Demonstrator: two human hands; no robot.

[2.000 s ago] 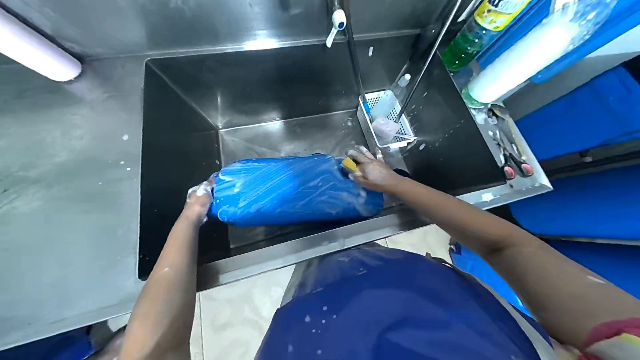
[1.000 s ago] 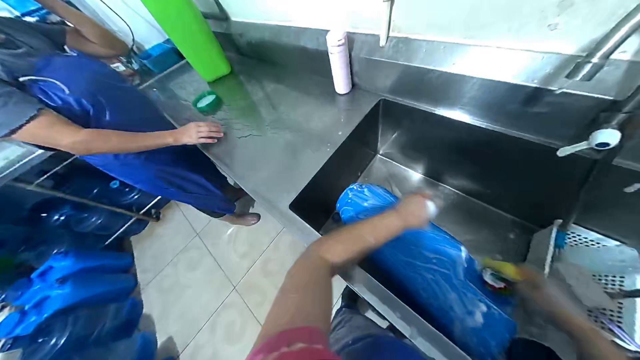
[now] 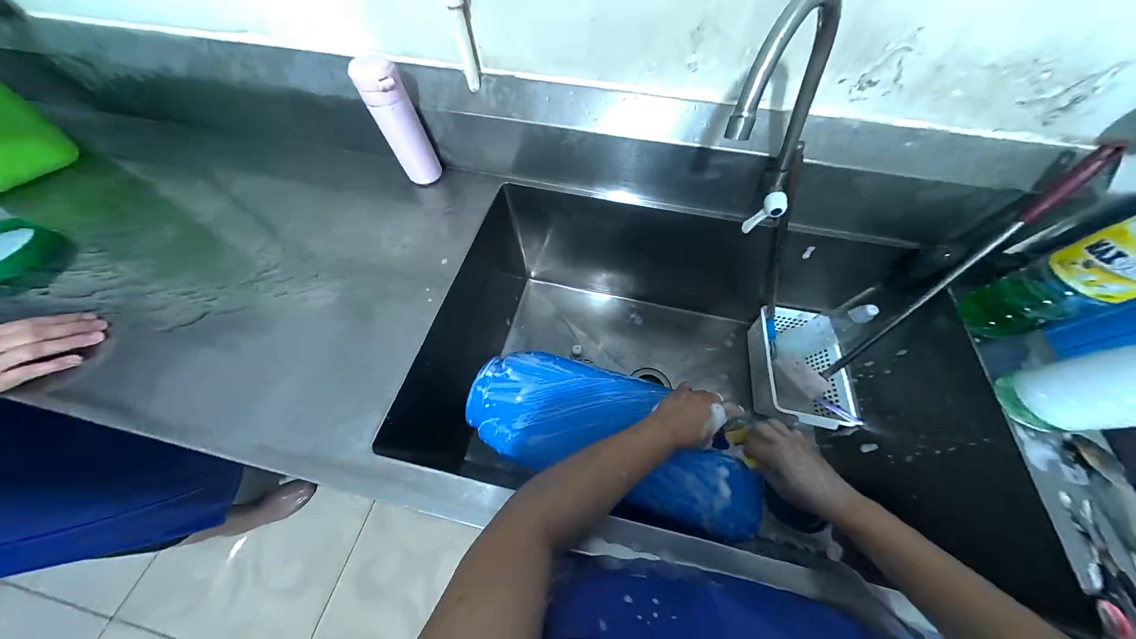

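A soapy blue cylindrical object (image 3: 568, 404) with a wrinkled, wet surface lies across the near part of the stainless steel sink (image 3: 639, 311). My left hand (image 3: 697, 415) rests over its upper right part, with white foam on the fingers. Close beside it, my right hand (image 3: 790, 457) holds a yellow sponge (image 3: 741, 444), only partly visible between the two hands. What the left fingers do around the sponge is hidden. A dark round item (image 3: 794, 515) sits below my right hand, mostly covered.
A white perforated basket (image 3: 803, 364) stands in the sink under the curved faucet (image 3: 799, 89). A pink bottle (image 3: 399, 124) is on the counter behind. Another person's hand (image 3: 44, 348) rests at the left. Bottles and scissors line the right edge.
My left hand has moved from the blue object's left end to its right part, near my right hand. The view has swung left and partly back.
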